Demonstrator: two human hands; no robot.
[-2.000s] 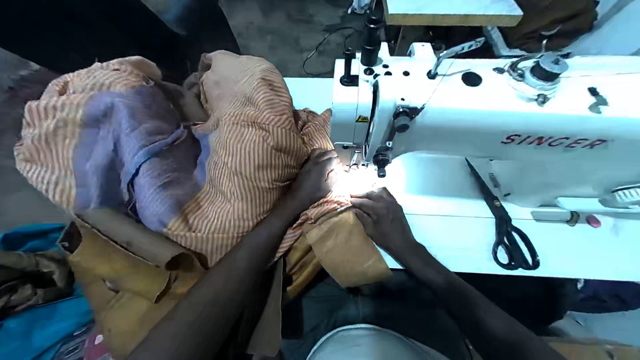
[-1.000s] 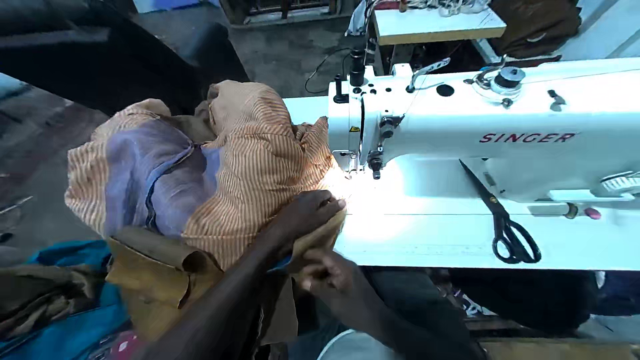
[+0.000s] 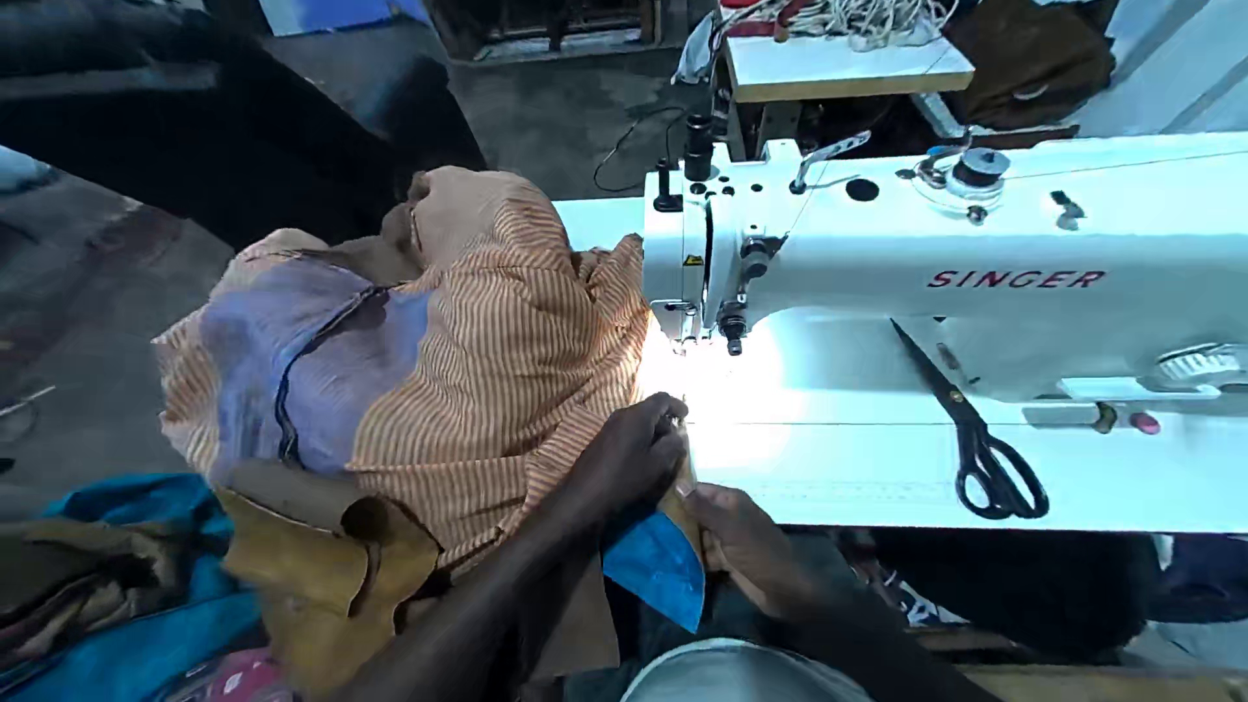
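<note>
My left hand [image 3: 639, 453] pinches the edge of the striped garment [image 3: 507, 361] at the table's front, a little below the needle area of the white Singer sewing machine [image 3: 838, 263]. Just right of it and lower, my right hand [image 3: 746, 536] holds a tan fabric edge between thumb and fingers. A blue fabric piece [image 3: 658, 565] hangs between the hands. The garment, striped orange and cream with a purple lining part, lies bunched left of the machine. Tan fabric panels [image 3: 331, 575] hang at its lower left. The presser foot area is brightly lit, with no cloth plainly under it.
Black-handled scissors [image 3: 975, 439] lie on the white machine table [image 3: 838, 487], right of my hands. Blue and brown cloths [image 3: 146, 624] are heaped at lower left. A small table [image 3: 848, 68] with white cords stands behind the machine. A rounded pale object [image 3: 746, 673] shows at bottom centre.
Both hands have moved from beside the needle toward the table's front edge, bringing the fabric edge along. The blue piece shows more fully between them. The view has shifted somewhat.
</note>
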